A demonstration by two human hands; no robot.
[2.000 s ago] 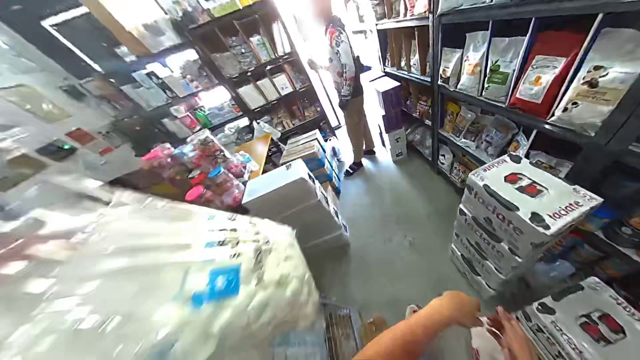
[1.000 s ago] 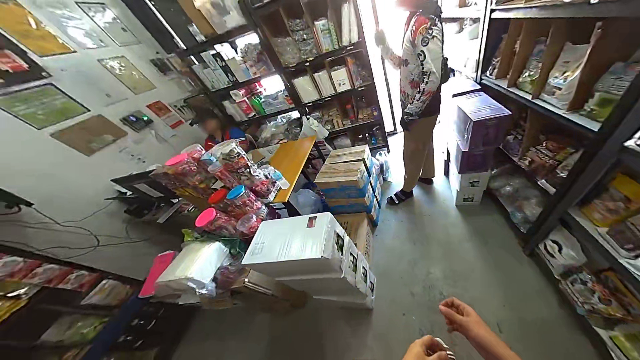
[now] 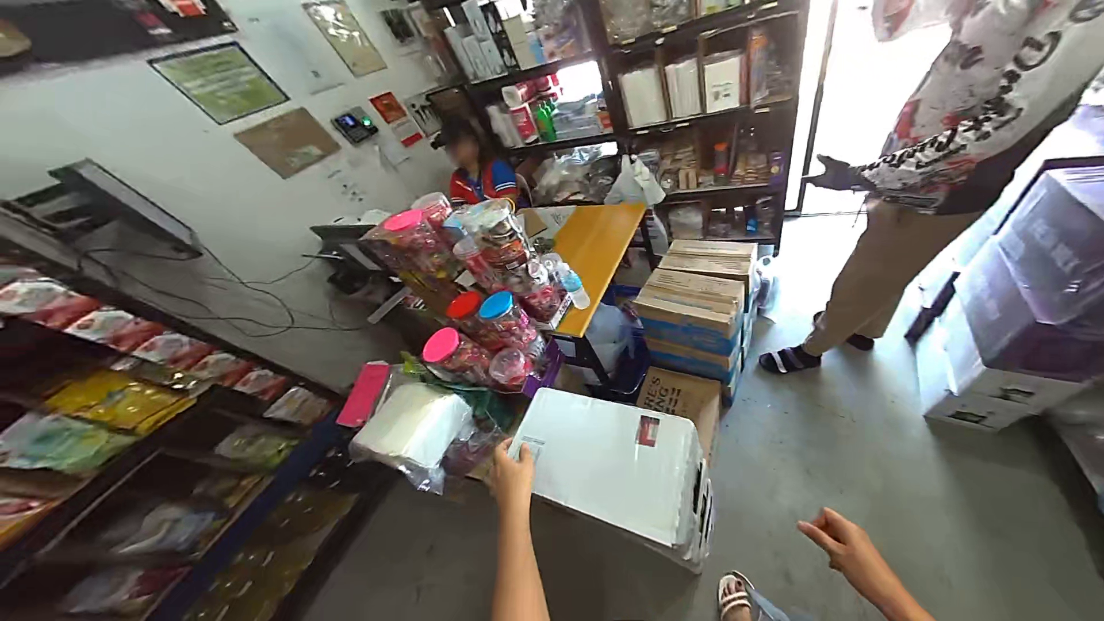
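Observation:
My left hand [image 3: 514,470] rests at the left edge of a white box [image 3: 612,461] on top of a stack, fingers touching its upper corner. Past the box's right side, above the grey floor, my right hand [image 3: 838,539] hangs in the air with its fingers partly curled and nothing visible in it. A clear plastic pack with white contents [image 3: 414,427] lies just left of the white box. Plastic jars with coloured lids [image 3: 466,354] stand behind it.
A person in a printed jacket [image 3: 966,112] stands at the right near purple-wrapped boxes [image 3: 1026,285]. Another person [image 3: 483,172] sits behind the yellow table [image 3: 604,250]. Cardboard cartons [image 3: 694,302] are stacked beyond the white box; a shelf of packets [image 3: 129,431] runs along the left.
The view has swung left and come closer to the white box. My left hand has moved from near my right hand to the box's edge. The standing person has an arm held out.

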